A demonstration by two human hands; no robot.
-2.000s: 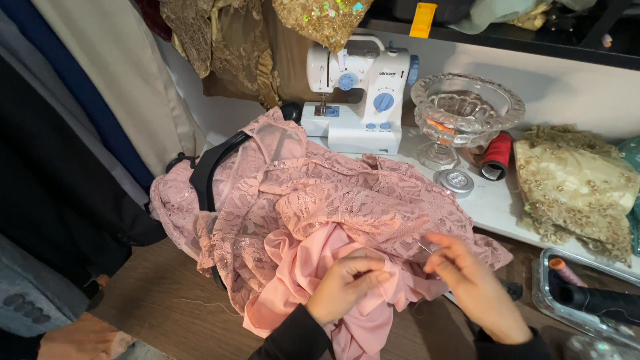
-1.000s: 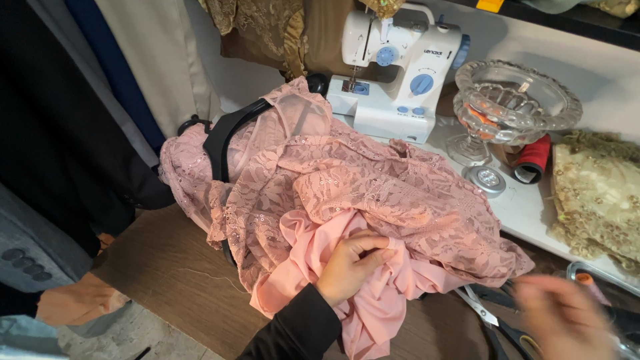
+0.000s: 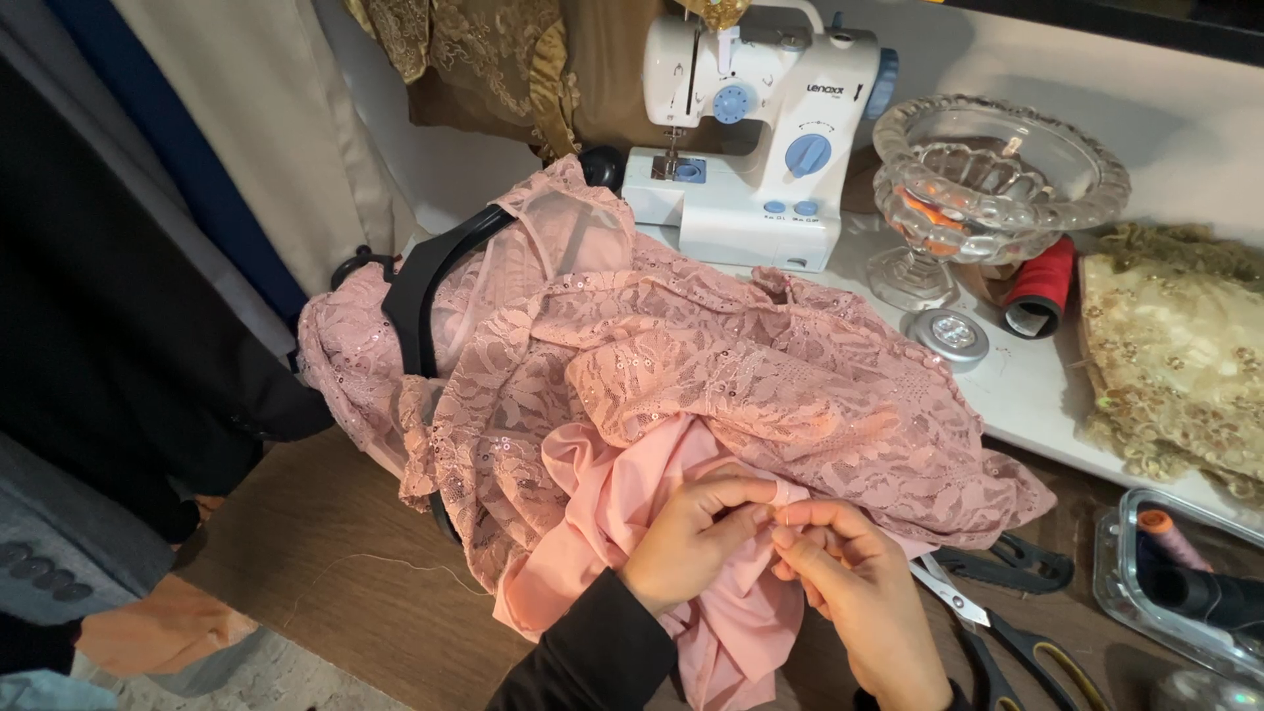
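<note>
A pink lace garment with sequins [image 3: 691,365] lies across the wooden table on a black plastic hanger [image 3: 415,296], its smooth pink lining [image 3: 592,533] bunched at the near side. My left hand [image 3: 691,543] pinches a fold of that lining between thumb and fingers. Close beside it, my right hand [image 3: 849,583] has thumb and forefinger pinched together at the same fold; a needle or thread there is too small to make out. Scissors with black handles [image 3: 987,622] lie on the table to the right of my right hand.
Behind the garment stand a white sewing machine [image 3: 760,148], a glass pedestal bowl [image 3: 997,188], a red thread spool [image 3: 1042,286] and a round puck light [image 3: 948,338]. A clear box with spools [image 3: 1111,563] sits at right, below gold beaded fabric [image 3: 1175,346]. Clothes hang at left [image 3: 128,227].
My right hand was out to the right, blurred, a second ago; now it is back against my left hand at the lining. My left hand has kept its pinch on the cloth.
</note>
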